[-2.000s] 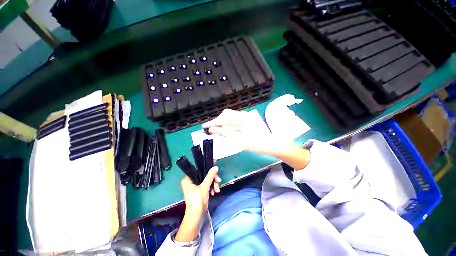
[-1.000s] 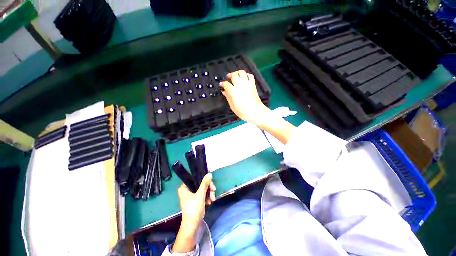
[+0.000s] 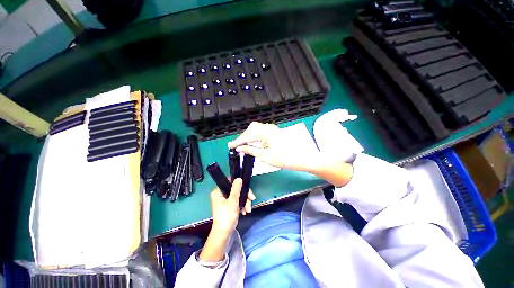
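My left hand (image 3: 226, 203) holds several black tubes (image 3: 218, 175), fanned upward above the bench's front edge. My right hand (image 3: 264, 147) is at the top end of the middle tube, its thumb and fingertips closed there. Whether a small part is between those fingertips is too small to tell. Small shiny-ended parts (image 3: 227, 66) sit in rows in the left part of the central tray (image 3: 293, 67), which is on a stack behind my hands.
A white sheet (image 3: 298, 140) and crumpled cloth (image 3: 333, 128) lie by my right forearm. Loose black tubes (image 3: 163, 160) lie left, beside cardboard layers with white paper (image 3: 84, 208). Grooved trays (image 3: 434, 62) stand at right. A blue crate (image 3: 470, 197) is below right.
My right hand has moved from the central tray back to the tubes in my left hand. The left hand still holds the tubes. The view has shifted slightly.
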